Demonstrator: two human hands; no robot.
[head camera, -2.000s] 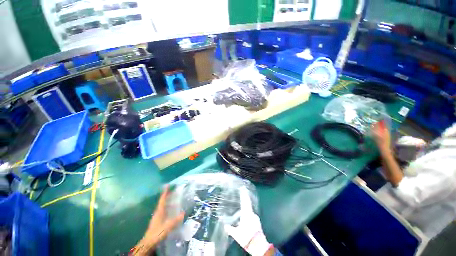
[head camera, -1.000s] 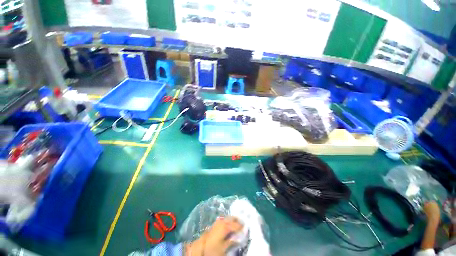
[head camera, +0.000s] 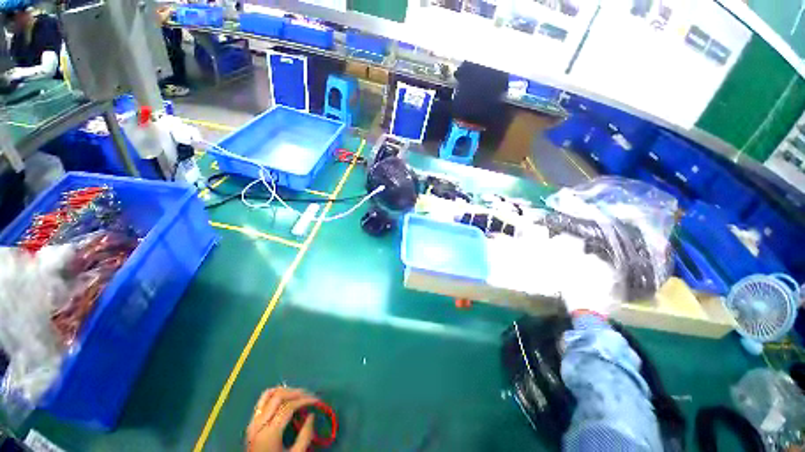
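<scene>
My bare left hand (head camera: 281, 420) is at the bottom, its fingers closed around the red loops of the scissors (head camera: 328, 425) low over the green mat; the blades cannot be made out. My gloved right hand (head camera: 590, 281) is stretched forward over the cream box (head camera: 530, 296), at the near side of the bagged black bundle (head camera: 631, 225). The glove is a bright blur, so its fingers and anything in them cannot be made out. My right sleeve covers part of the black cable coil (head camera: 534, 371).
A blue crate (head camera: 168, 291) with red pieces stands at left. A blue tray (head camera: 282, 146), dark fan-like device (head camera: 391, 185), white cord (head camera: 304, 218) and small light-blue tray (head camera: 446, 249) lie beyond. A desk fan (head camera: 761, 309) and clear bag (head camera: 772, 402) are at right. A person (head camera: 35, 48) is far left.
The clear bag in front of me is out of sight there. My right hand has moved forward over the cream box. My left hand has gone to the scissors. The view has turned left.
</scene>
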